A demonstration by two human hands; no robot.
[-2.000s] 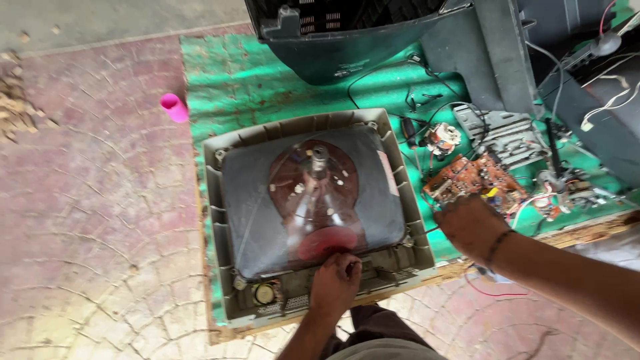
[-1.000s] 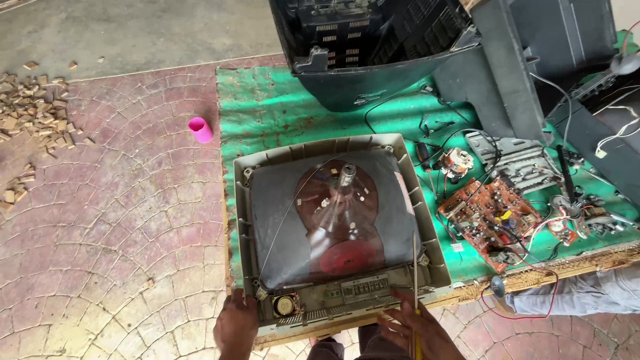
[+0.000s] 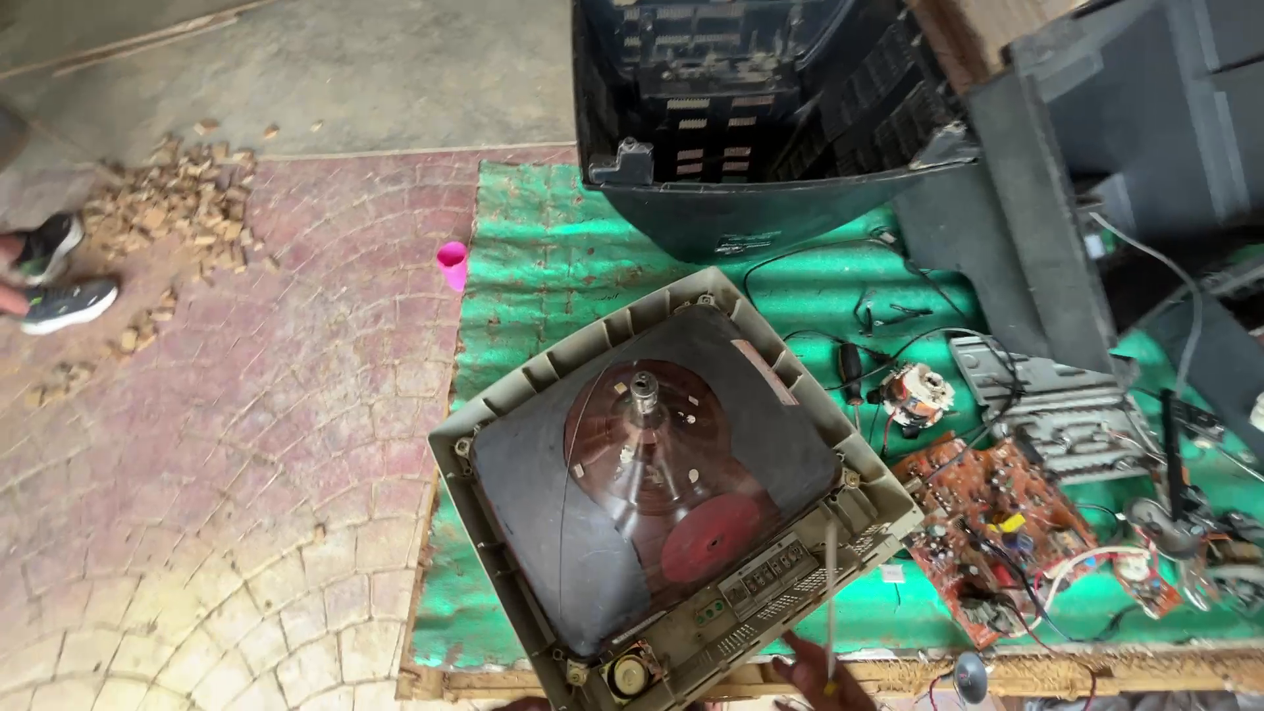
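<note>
A television picture tube [image 3: 533, 523] lies face down in its grey plastic front frame [image 3: 523, 380], its glass neck pointing up. The frame sits at an angle, its lower corner at the bottom of the view. My right hand [image 3: 820, 676] is beside the frame's near edge, closed around a screwdriver [image 3: 831, 592] with a yellow handle; the long shaft points up across the frame's edge. Only a sliver of my left hand [image 3: 523, 704] shows at the bottom edge, by the frame's lower corner; its fingers are hidden. A round speaker [image 3: 629, 676] sits in that corner.
A green corrugated sheet [image 3: 523, 237] covers the table. Behind stands a black television back shell [image 3: 711, 212]. At right lie a circuit board [image 3: 987, 533], a deflection coil [image 3: 916, 395], a grey socket-set case [image 3: 1066, 415], another screwdriver [image 3: 850, 373] and cables. A pink cup [image 3: 452, 265] is at left.
The tube and frame have turned counterclockwise. My right hand has left the circuit board, where it was two seconds ago, and holds a screwdriver by the frame. My left hand has mostly dropped out of view.
</note>
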